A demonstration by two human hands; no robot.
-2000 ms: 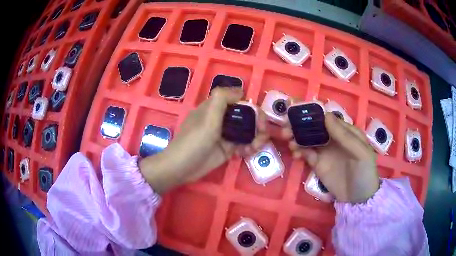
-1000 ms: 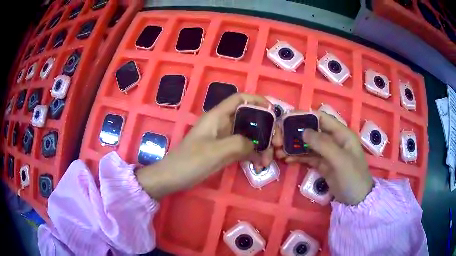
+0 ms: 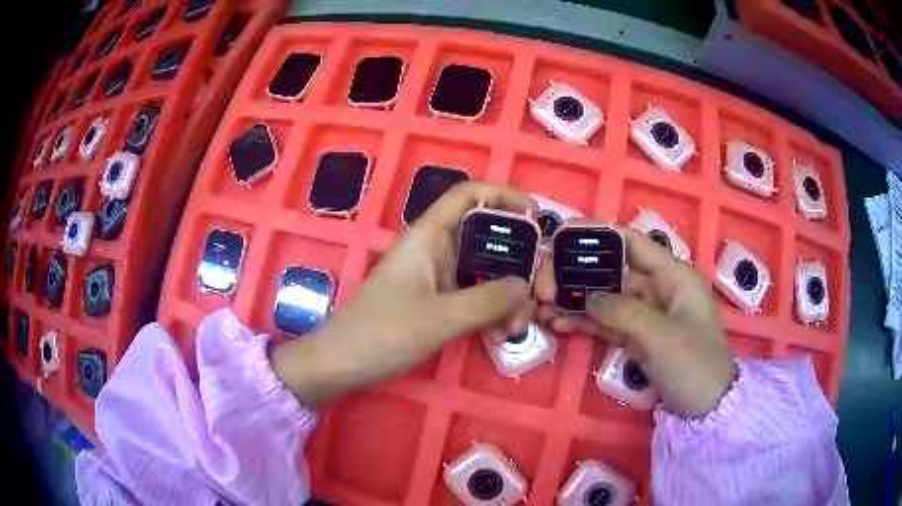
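Note:
My left hand (image 3: 415, 296) holds a pink-cased smartwatch (image 3: 496, 247), its screen showing white text lines and a small red mark, my thumb over its lower edge. My right hand (image 3: 665, 314) holds a second smartwatch (image 3: 587, 259) beside it, with white text, a red mark and a green mark low on the screen, my thumb at its lower right corner. Both screens face me. Both are above the red foam tray (image 3: 374, 445), where pink watches lie face down at the middle and right, and dark-screened ones face up at the left.
Red side trays (image 3: 173, 138) with mixed dark and pink watches stand tilted at the left. A far red tray (image 3: 791, 40) is at the upper right. Paper sheets (image 3: 883, 257) lie at the right edge on the dark green bench. Two face-up watches (image 3: 303, 298) at the left reflect light.
Both watches came closer together, and their screens changed to several text lines with coloured marks. My thumbs moved onto the lower parts of the screens.

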